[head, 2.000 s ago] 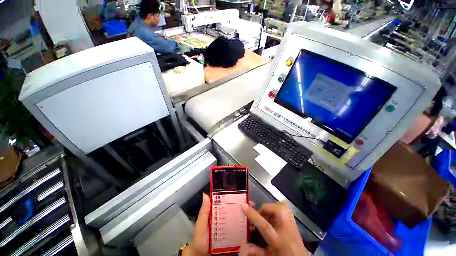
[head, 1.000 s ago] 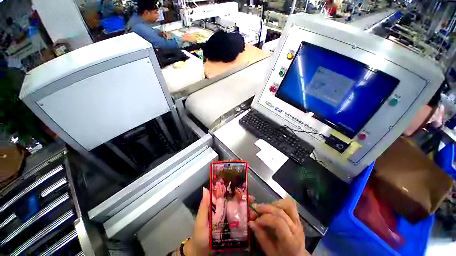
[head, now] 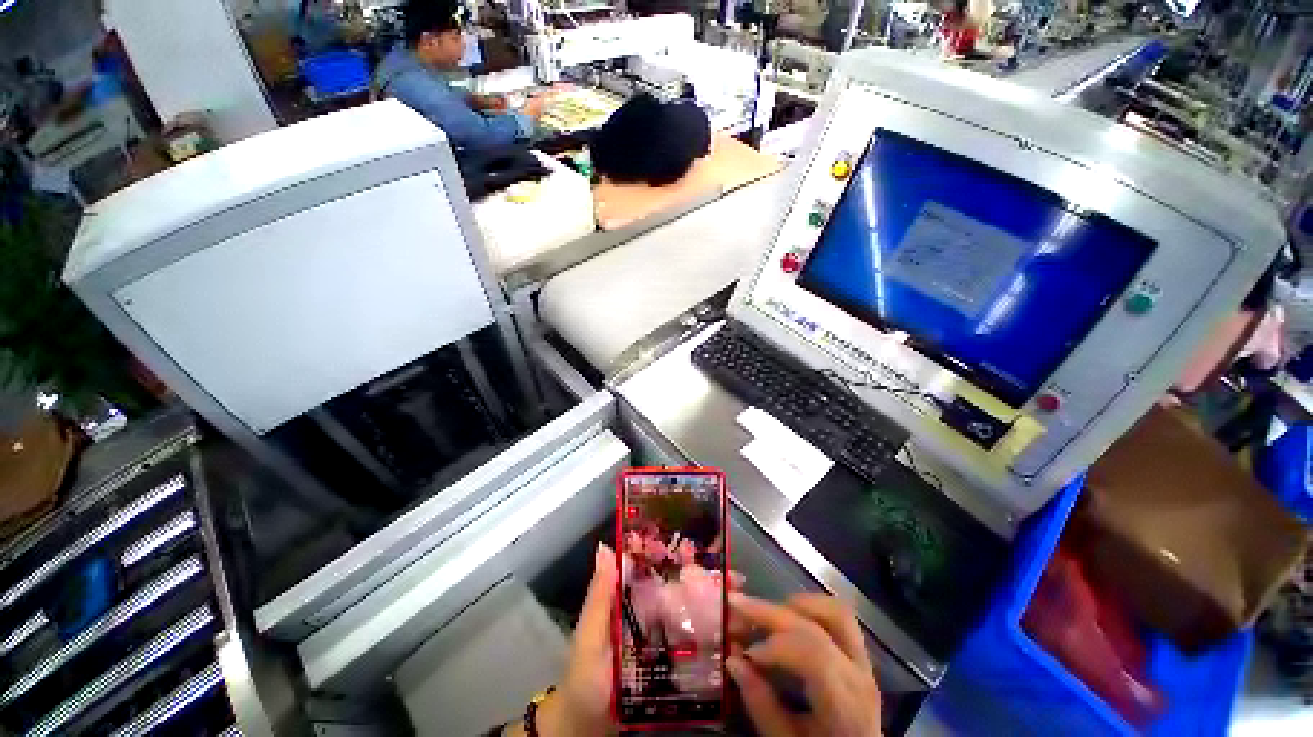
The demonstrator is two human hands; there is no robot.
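A smartphone [head: 673, 598] in a red case stands upright in the bottom middle of the view, its lit screen showing a picture with pink shapes. My left hand [head: 586, 655] grips its left side, with a bracelet at the wrist. My right hand [head: 809, 665] is beside the phone's right edge, fingers bent and apart, with nothing clearly visible in it. Whether its fingertips touch the phone is unclear.
The console [head: 994, 274] with its blue screen is at the right, above a keyboard [head: 799, 396] and a dark mouse pad [head: 850, 526]. A blue bin [head: 994, 648] holds red material and a brown bag [head: 1188, 526]. Rollers [head: 115, 619] lie left. A seated person works behind.
The phone screen has changed from a pale list to a picture. My right hand has moved from over the screen to its right side. The phone has shifted slightly right.
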